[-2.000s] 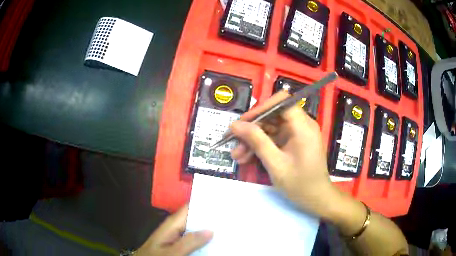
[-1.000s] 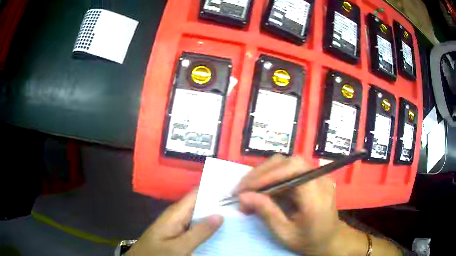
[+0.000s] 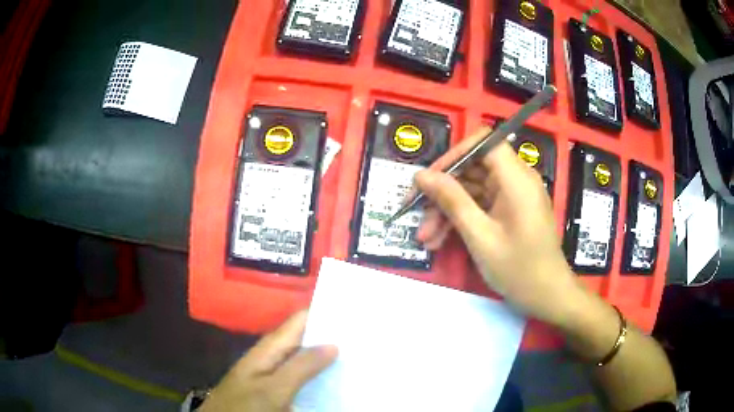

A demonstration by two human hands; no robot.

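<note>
My right hand [image 3: 503, 217] holds grey tweezers [image 3: 475, 153] like a pen. Their tip is at the printed label of the second black unit [image 3: 406, 185] in the near row of the red tray [image 3: 217, 294]. I cannot see a sticker at the tip. My left hand [image 3: 278, 370] holds a large pale label sheet [image 3: 410, 338] by its left edge, over the tray's near edge. The first near-row unit [image 3: 274, 193] lies in its pocket to the left. My right hand partly hides the third near-row unit [image 3: 529, 151].
A small dot-label sheet [image 3: 153, 83] lies on the dark green bench [image 3: 88, 177] at left. More black units [image 3: 521, 48] fill the tray's far row. Loose white sheets [image 3: 700, 229] and a white fan frame [image 3: 712, 121] are at right.
My right hand has moved the tweezers up from the pale sheet to the second unit. Two seconds ago their tip was over the first unit. The tray has shifted left in view.
</note>
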